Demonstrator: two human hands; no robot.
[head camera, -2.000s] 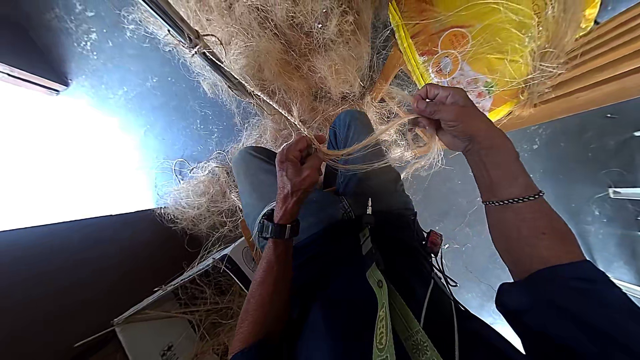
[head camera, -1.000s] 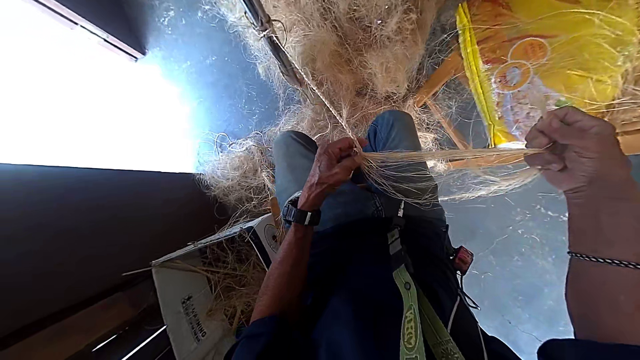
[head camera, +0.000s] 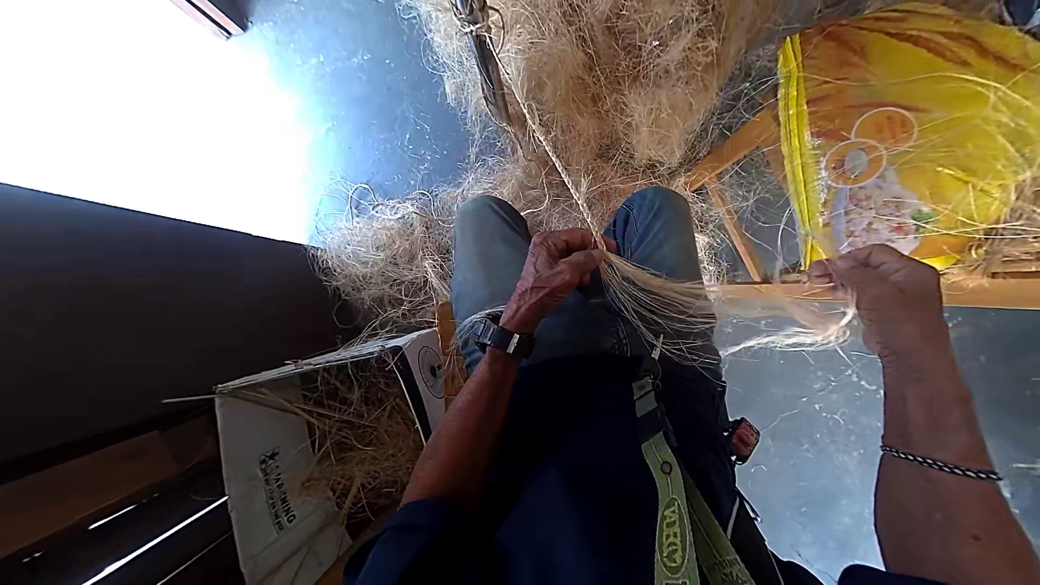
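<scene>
My left hand (head camera: 561, 272), with a watch at its wrist, pinches the lower end of a twisted fibre cord (head camera: 554, 154) between my knees. The cord runs up to a dark rod (head camera: 490, 73), where it is tied. Below the pinch, loose pale fibres (head camera: 662, 301) fan out to the right. My right hand (head camera: 881, 288), a braided band at its wrist, has fingertips closed on thin strands near the far end of these fibres; the strands there are blurred.
A large heap of loose fibre (head camera: 626, 89) lies beyond my knees. At right, a yellow printed sack (head camera: 934, 146) rests by a wooden bar (head camera: 983, 292). At lower left stands a white cardboard box (head camera: 268, 479) holding brownish fibre. A lanyard (head camera: 670, 504) hangs over my lap.
My right hand was close to my left two seconds ago, then moved away to the right along the fibres. My left hand keeps its pinch on the cord. The view has shifted.
</scene>
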